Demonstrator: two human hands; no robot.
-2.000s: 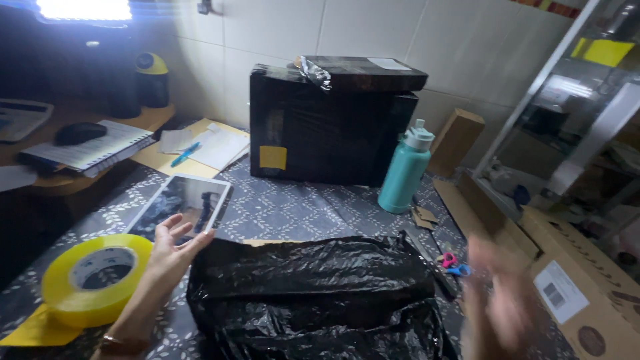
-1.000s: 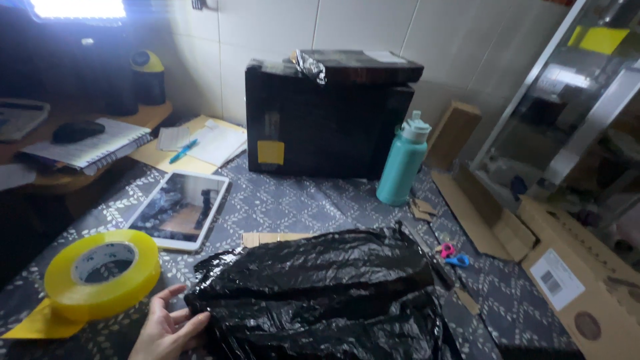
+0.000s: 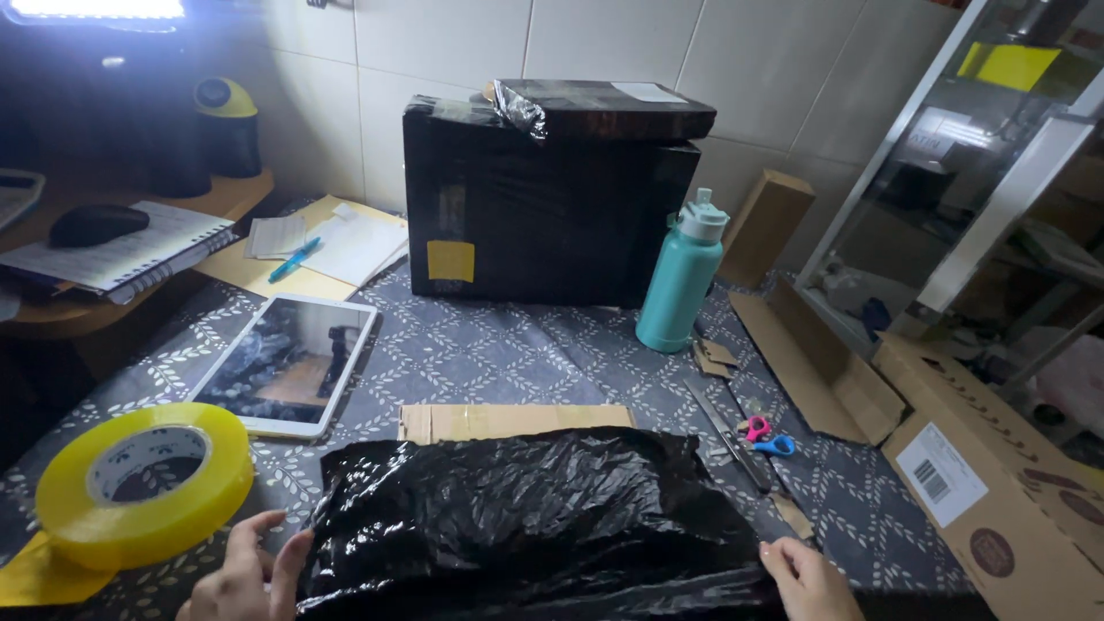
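Note:
Black plastic film lies crumpled over a flat cardboard box, whose far edge shows beyond it. My right hand pinches the film's right edge between thumb and fingers. At the film's left edge is my left hand, its thumb and forefinger apart; no hold on the film is visible. A big roll of yellow tape rests left of the film, near my left hand. Scissors with pink and blue handles and a long metal blade or ruler lie beyond my right hand.
Behind the film stand a black-wrapped box with a smaller package on top, and a teal bottle. A tablet lies at left. Cardboard boxes and a cardboard piece line the right side, beside a glass cabinet.
My left hand was over the tablet, then moved down to the film's left edge. My right hand, blurred at right and then out of view, is now at the film's right edge, gripping it.

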